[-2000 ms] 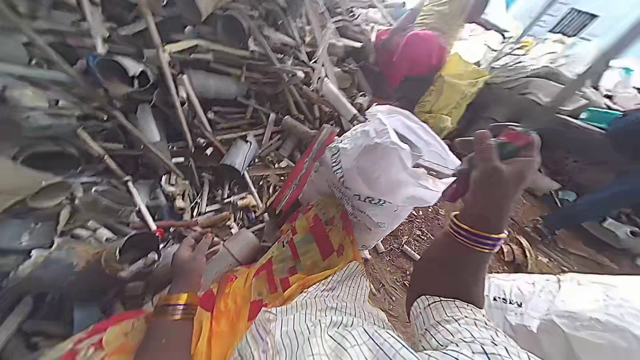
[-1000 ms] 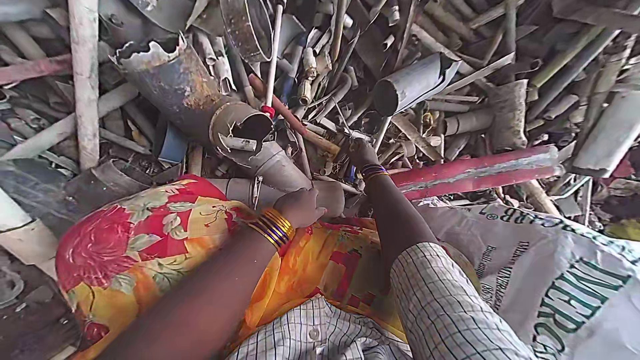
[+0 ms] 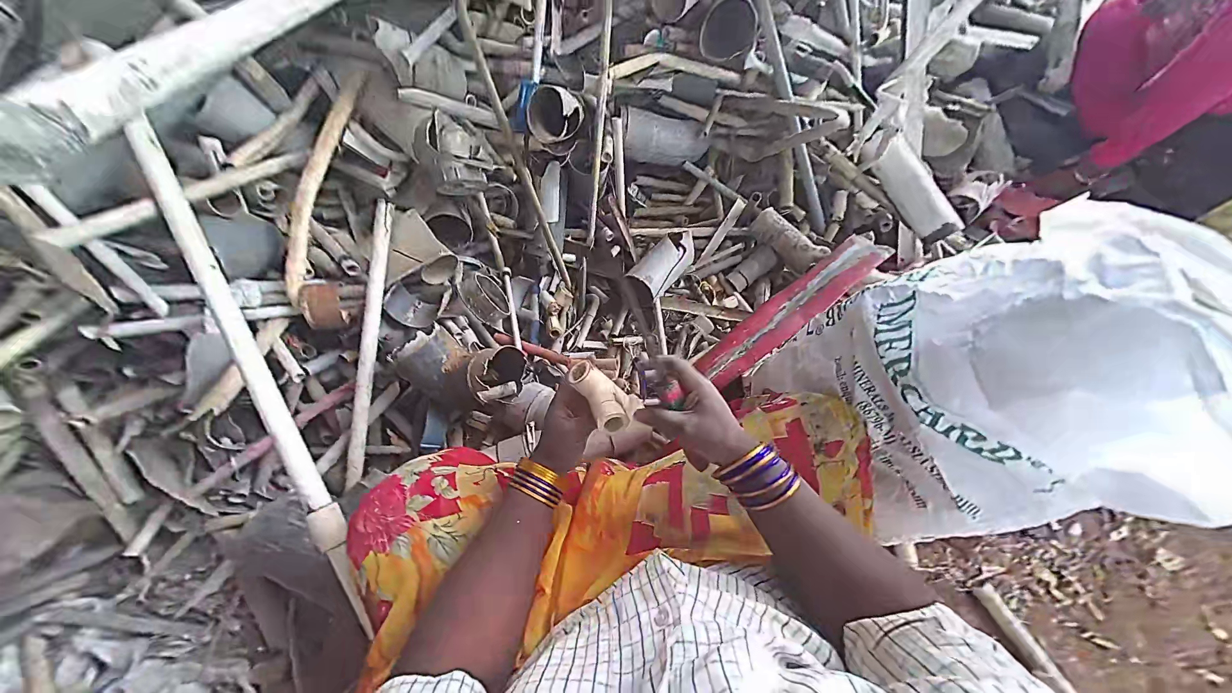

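My left hand holds a cream plastic pipe tee fitting above my lap. Close on its right, my right hand is closed around a small tool with a red and dark handle; its kind is hard to make out. A dark thin part of it points up toward the heap. Just beyond my hands lie a rusty-stained grey pipe piece and more short pipe pieces. A red channel-like strip slants up to the right of my right hand.
A large heap of scrap plastic pipes spreads in front and to the left. A long white pipe slants down at my left. On the right lies a white printed sack above littered soil. Pink cloth shows at the upper right.
The cream fitting now shows raised in my left hand. My right hand, one second ago reaching into the heap, is back near my left. The view has shifted greatly.
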